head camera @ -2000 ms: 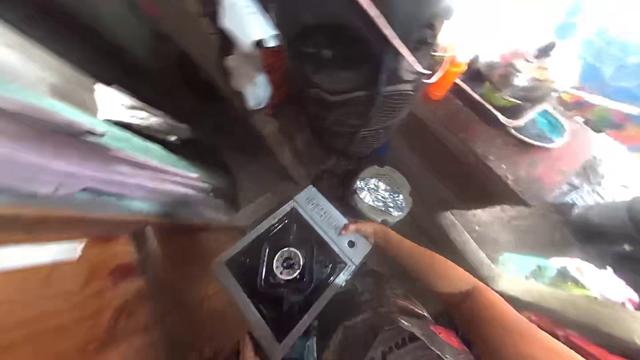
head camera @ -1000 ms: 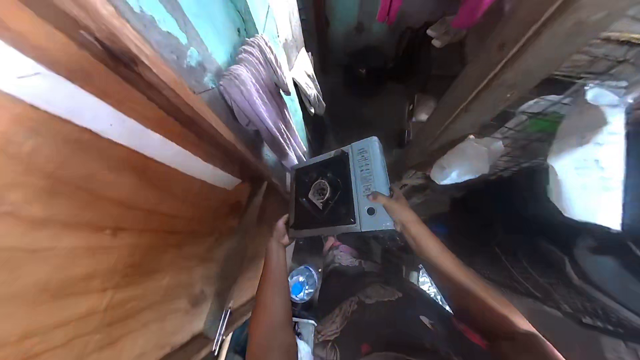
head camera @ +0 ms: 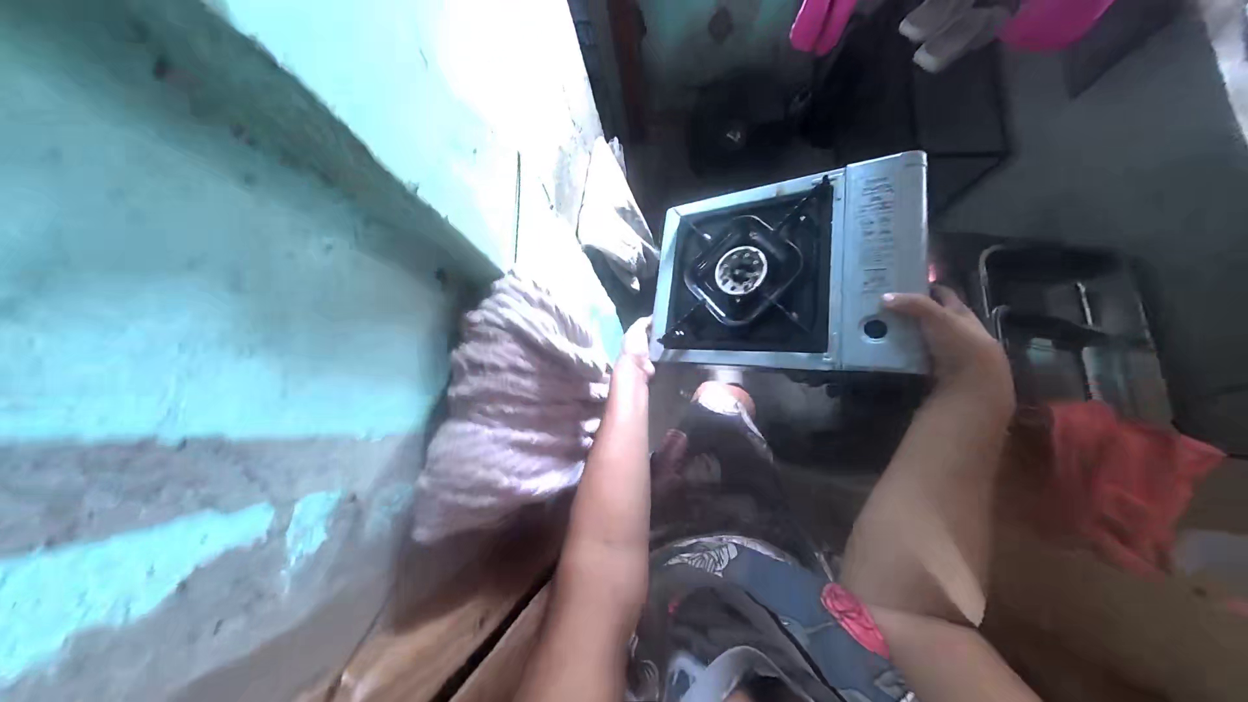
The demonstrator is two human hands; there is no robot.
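Note:
A portable single-burner gas stove [head camera: 885, 244] is held up in front of my body, its black burner side facing me. My left hand [head camera: 639, 349] grips its left edge near the lower corner. On the opposite side, my right hand [head camera: 941, 327] holds the silvery control panel, with the thumb on its face beside a dark round knob or hole. The fingers of both hands are partly hidden behind the stove.
A turquoise painted wall [head camera: 224, 292] runs close on the left, with a pale purplish cloth [head camera: 517, 390] and a white cloth [head camera: 612, 219] hanging by it. A metal-framed chair [head camera: 1068, 312] stands at right, near a red cloth [head camera: 1121, 478]. Pink items [head camera: 1048, 21] hang at the top.
The surroundings have shifted greatly as the view moves. Both hands still hold the stove. Two seconds ago it was tilted, over a floor with a silvery round object; the turquoise wall is now close at left.

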